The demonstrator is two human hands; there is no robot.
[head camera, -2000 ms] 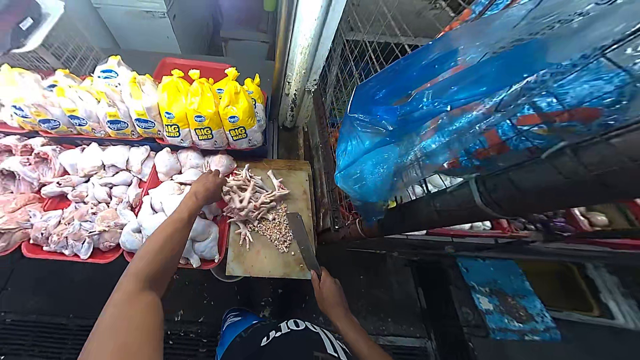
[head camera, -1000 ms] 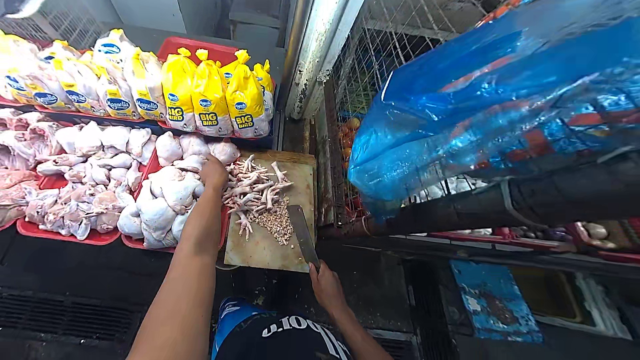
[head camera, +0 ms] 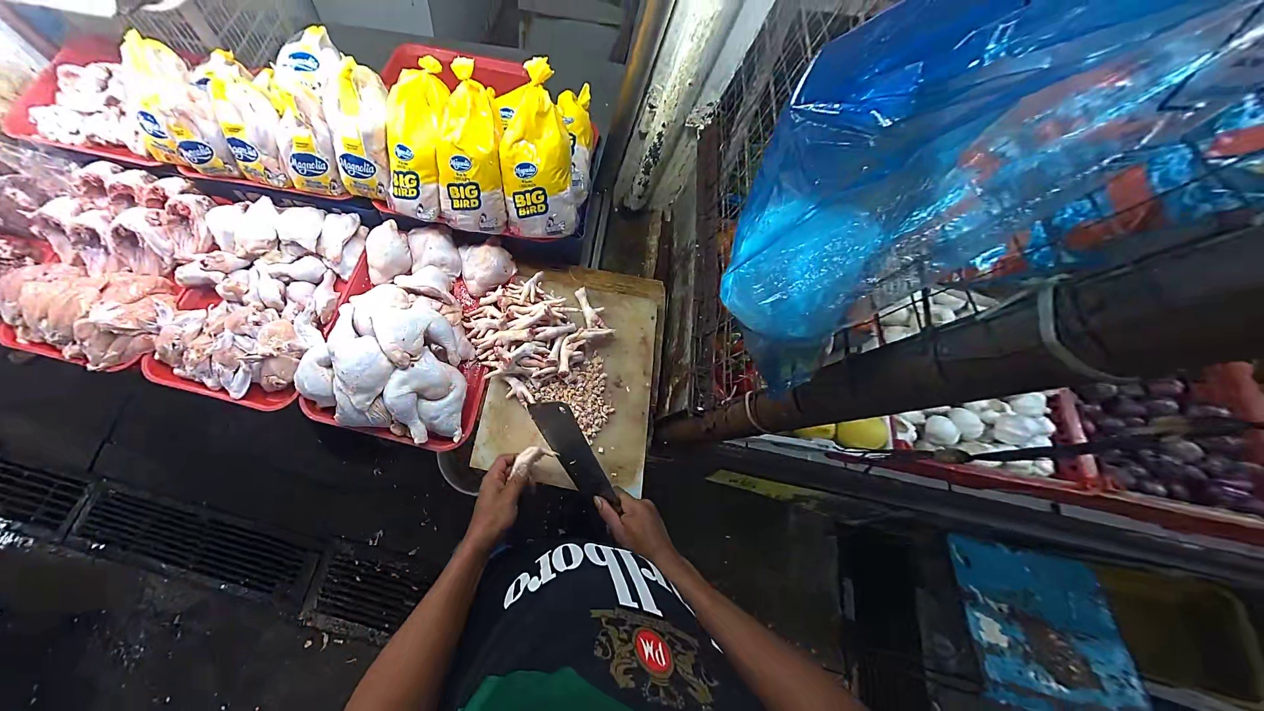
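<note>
My left hand (head camera: 501,500) is closed on a chicken foot (head camera: 528,462) at the near left edge of the cutting board (head camera: 632,395). In my right hand (head camera: 634,521) is the handle of a cleaver (head camera: 573,446), its dark blade slanting up and left over the board, close to the held foot. A heap of chicken feet (head camera: 528,331) covers the board's upper left part. Small chopped pieces (head camera: 585,395) lie in a pile between that heap and the blade.
Red trays hold whole chickens (head camera: 395,355) and chicken cuts (head camera: 237,346) left of the board. Behind stand bagged chickens (head camera: 533,148). To the right are a wire mesh fence, a dark pipe (head camera: 948,346) and blue plastic sheeting (head camera: 869,168). Floor grates (head camera: 188,538) lie at lower left.
My left hand has moved from beside the heap and the chicken tray down to the board's near edge, where it now holds a chicken foot. The cleaver has stayed in my right hand.
</note>
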